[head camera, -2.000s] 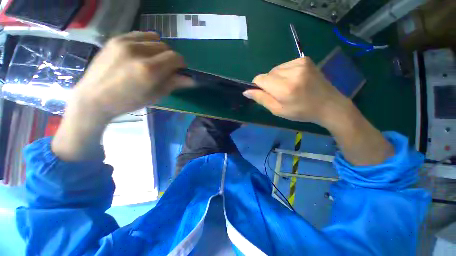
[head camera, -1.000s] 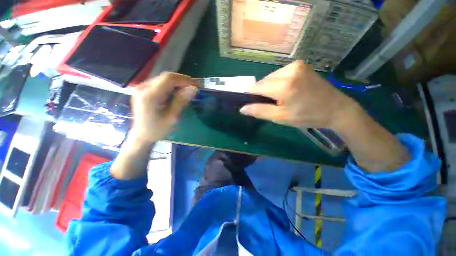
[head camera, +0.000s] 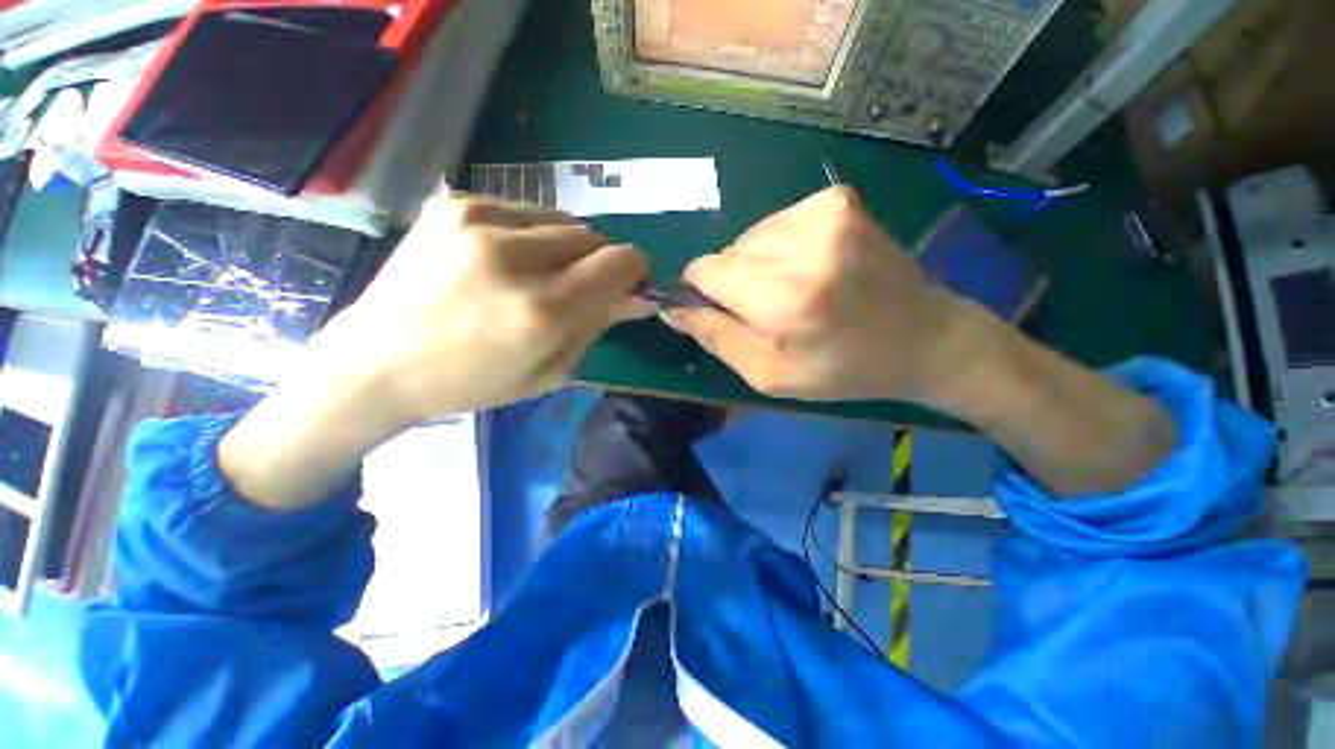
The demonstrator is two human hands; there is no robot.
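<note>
A thin dark slab, the tablet [head camera: 677, 296], is held edge-on between my two hands above the green mat [head camera: 644, 351]. Only a short strip of its edge shows between my fingertips; the rest is hidden by the hands. My left hand [head camera: 505, 300] pinches it from the left with thumb and fingers. My right hand [head camera: 820, 300] pinches it from the right, close to the left hand. Both hands are bare.
A label sheet [head camera: 666, 186] lies behind the hands. An oscilloscope [head camera: 879, 88] stands at the back. Red trays with a black tablet [head camera: 264, 95] and plastic-wrapped panels [head camera: 220, 285] are at left. A bluish-screened slab [head camera: 978, 264] and a blue cable [head camera: 996, 183] are at right.
My hands have come closer together on the tablet. Its broad dark face showed one second ago; now only a thin edge shows. The camera view has shifted.
</note>
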